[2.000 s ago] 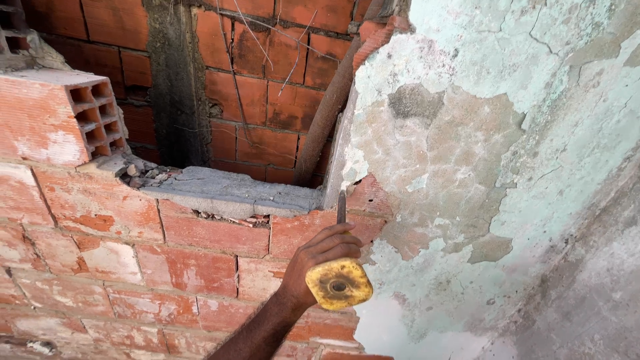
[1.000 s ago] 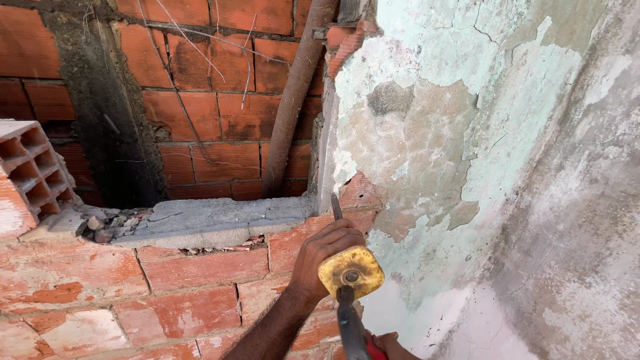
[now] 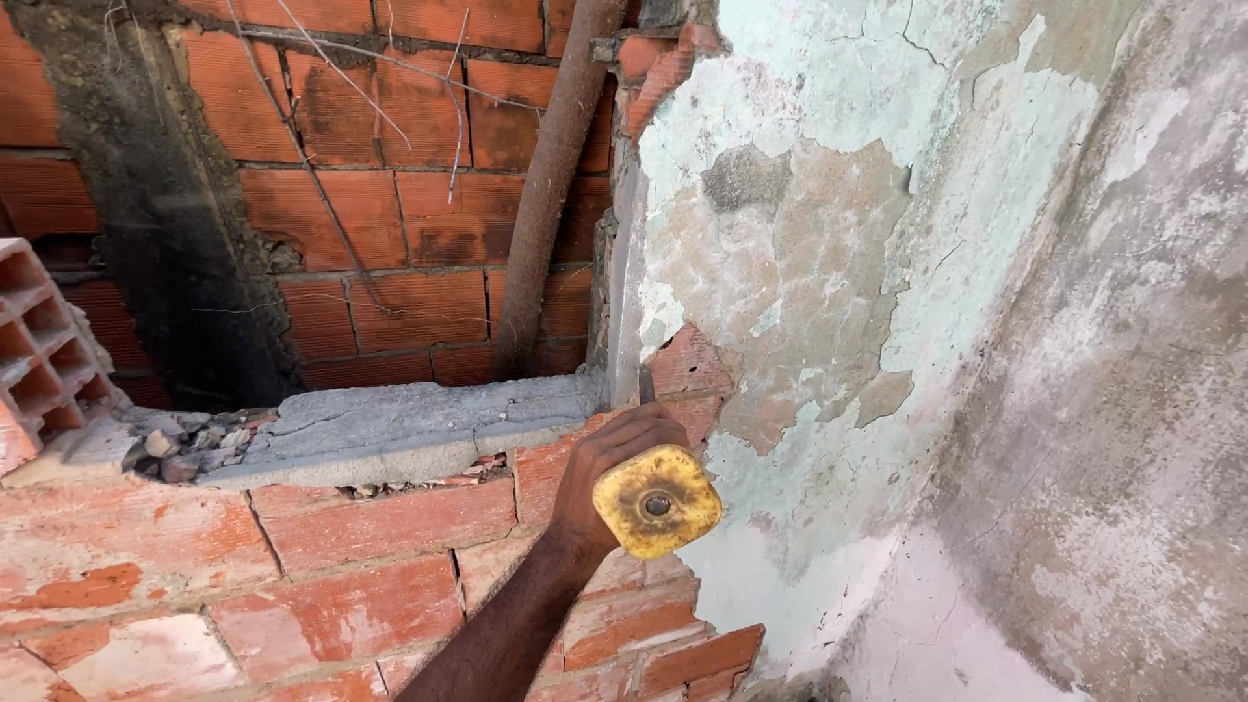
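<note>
My left hand is closed around a cold chisel with a yellow hand guard, whose struck end faces me. The chisel's dark steel blade points up past my fingers, at the corner where the grey mortar sill meets the upright edge of the opening. Beside the blade is a patch of bare red brick bordered by peeling green plaster. Whether the tip touches the wall is hard to tell. My right hand is out of view.
A hollow clay brick stands at the left end of the sill, with mortar rubble next to it. Behind the opening are a leaning trunk, thin dry twigs and a brick wall. A stained grey wall rises at the right.
A second ago a hammer's head was at the chisel's struck end, with part of my right hand at the bottom edge; both have left the view. My left hand still holds the chisel.
</note>
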